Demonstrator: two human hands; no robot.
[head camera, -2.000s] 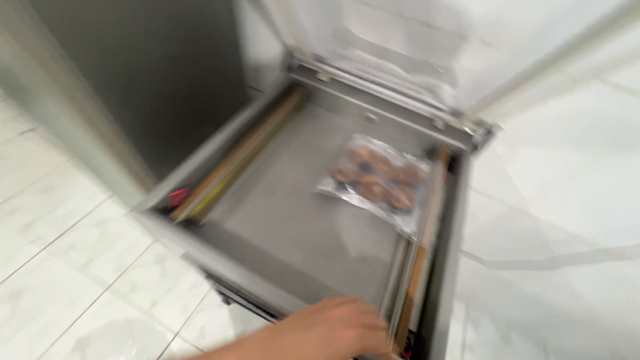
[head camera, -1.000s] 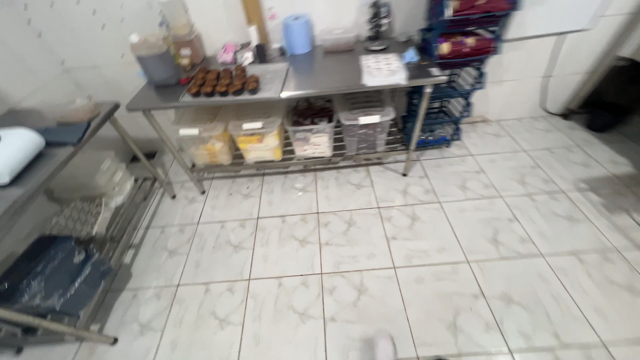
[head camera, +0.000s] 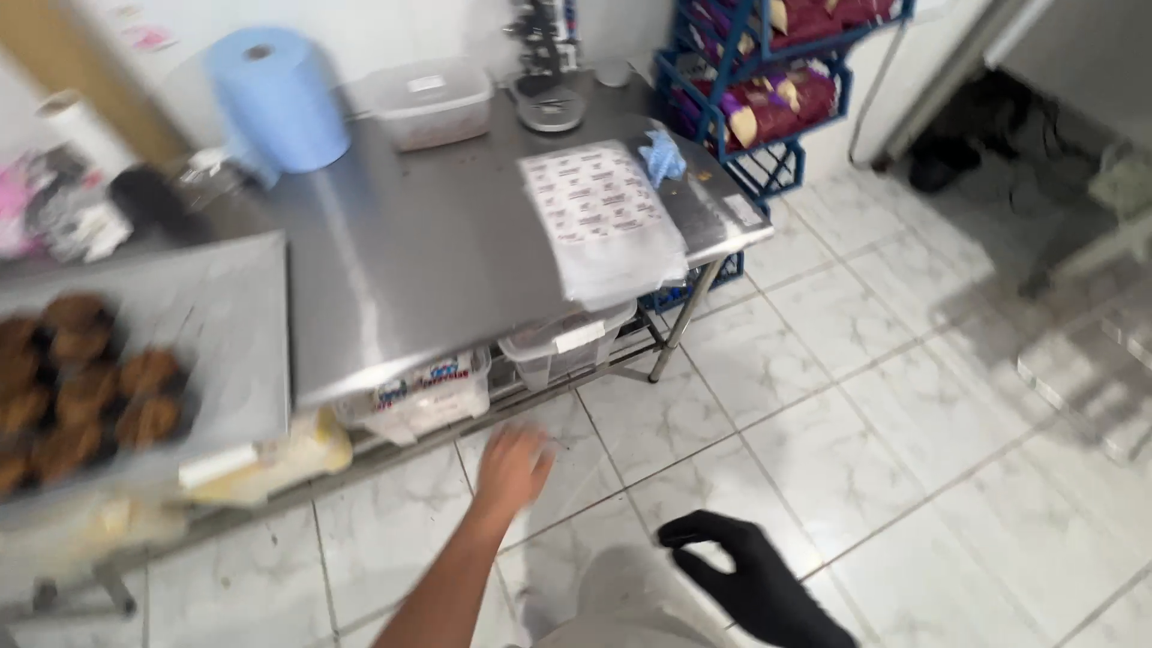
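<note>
My left hand (head camera: 515, 470), bare and blurred, hangs in front of the steel table's front edge with nothing seen in it. My right hand (head camera: 751, 571) wears a black glove; thumb and fingers curve apart with nothing between them. Nearest to my left hand are a lidded plastic bin (head camera: 565, 346) and a bin of white packages (head camera: 432, 396) on the shelf under the table. On the steel table (head camera: 423, 234) lies a stack of printed plastic bags (head camera: 598, 211). A metal tray (head camera: 238, 315) at the left holds several brown baked pieces (head camera: 85, 387).
A blue paper roll (head camera: 279, 99), a plastic tub (head camera: 436, 103) and a kitchen scale (head camera: 549, 106) stand along the wall. A crumpled blue cloth (head camera: 663, 157) lies by the bags. Stacked blue crates (head camera: 765, 99) hold red packages. The table leg (head camera: 688, 319) stands on the tiled floor.
The view has swung from an open sealing machine with a bag of baked pieces to the steel table, which is now nearer. Both hands have come into view since one second ago.
</note>
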